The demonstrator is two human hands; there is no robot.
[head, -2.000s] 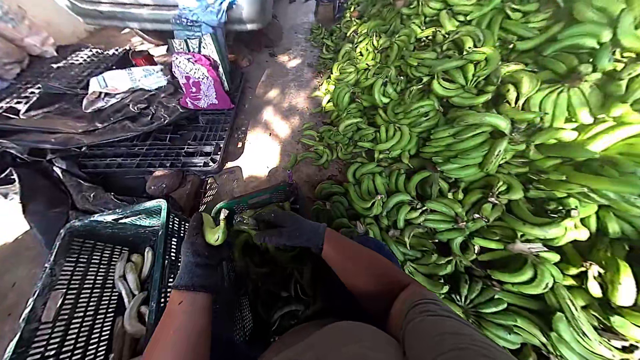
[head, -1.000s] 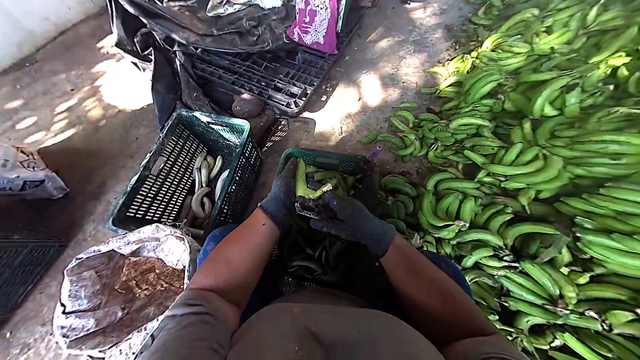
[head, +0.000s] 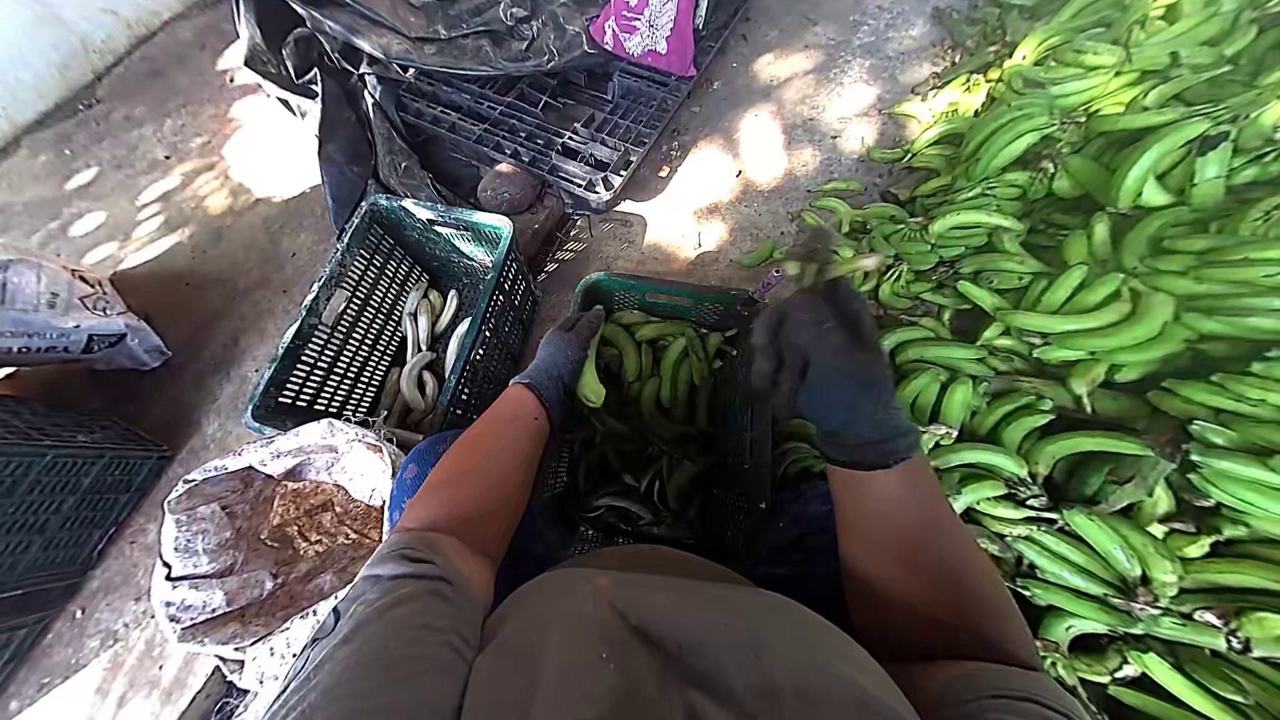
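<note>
My left hand point(head: 565, 362), in a dark glove, holds a green banana point(head: 591, 372) at the left rim of a green plastic crate point(head: 668, 293). Several green bananas point(head: 668, 370) lie inside that crate, between my legs. Past its right rim is my right hand point(head: 825, 350), also gloved and blurred, with a blurred greenish-brown piece point(head: 830, 265) at its fingers; whether the hand grips it I cannot tell. A small purple object point(head: 768, 284) shows beside that hand. The large heap of green banana bunches point(head: 1080, 330) starts just beyond it.
A second green crate point(head: 350, 290) with several pale, dull bananas point(head: 425, 350) stands at the left. Near me is an open white sack point(head: 275, 540) with brown matter. Black plastic pallets point(head: 560, 125), a dark tarp point(head: 440, 35), a stone point(head: 509, 188), a printed bag point(head: 75, 315) and a dark crate point(head: 70, 500) lie around.
My hands were together over the crate around green fruit; now they are apart, the right one moved right toward the heap, the left one at the crate's left rim.
</note>
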